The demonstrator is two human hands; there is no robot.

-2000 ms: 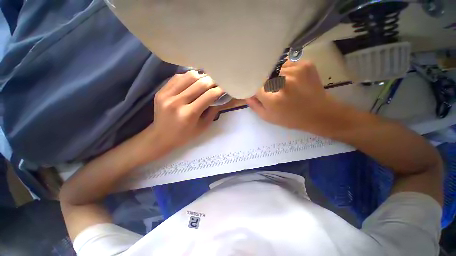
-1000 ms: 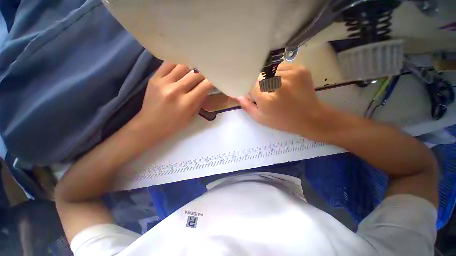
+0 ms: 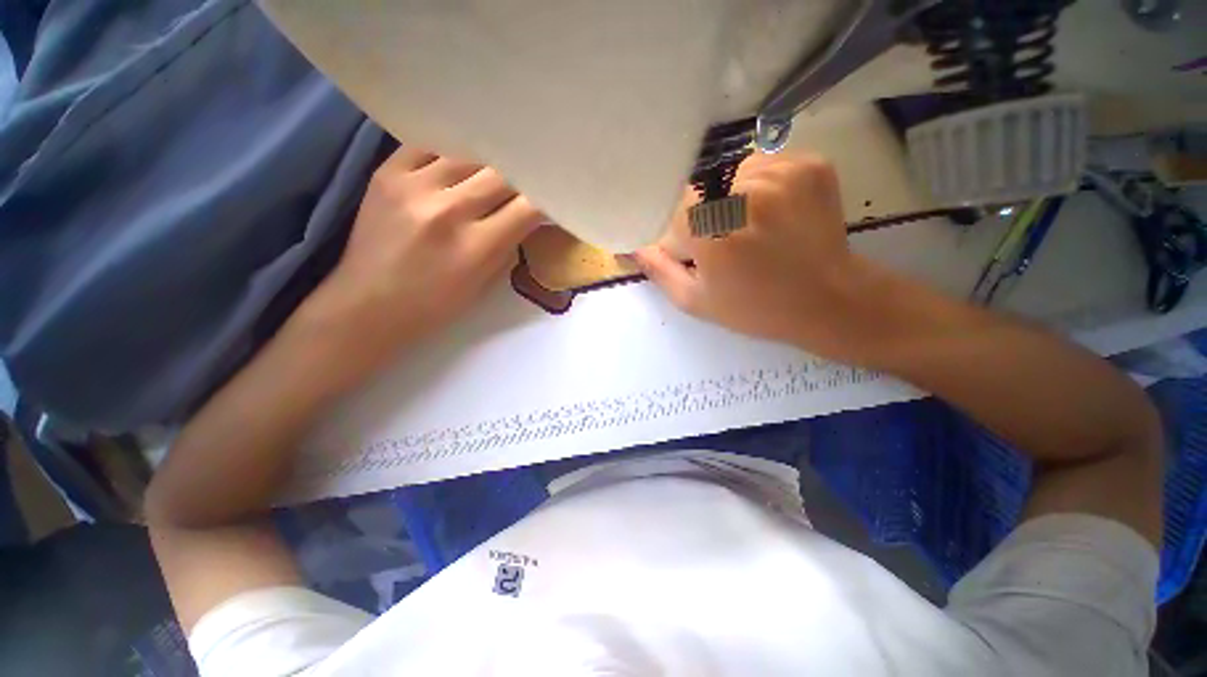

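Note:
The grey-blue garment (image 3: 185,225) lies heaped at the left of the table, with a seam line across its top. My left hand (image 3: 430,238) rests at its right edge, fingers bent, fingertips hidden under the cream sewing machine head (image 3: 530,106). My right hand (image 3: 768,245) is right of the head, thumb and fingers bent close together; what they touch is hidden. The needle and presser foot are hidden by the head. The tan-gold bed plate (image 3: 576,262) shows between my hands.
The pale ribbed block (image 3: 999,150) sits under a dark spring. Slim yellow-green snips (image 3: 1013,251) and black-handled scissors (image 3: 1171,251) lie at the right. A printed scale (image 3: 596,413) runs along the table's front edge. Blue baskets (image 3: 913,489) are below.
My left hand has moved left, away from my right hand, and more of the bed plate shows. My right hand has stayed nearly in place. The garment has barely shifted.

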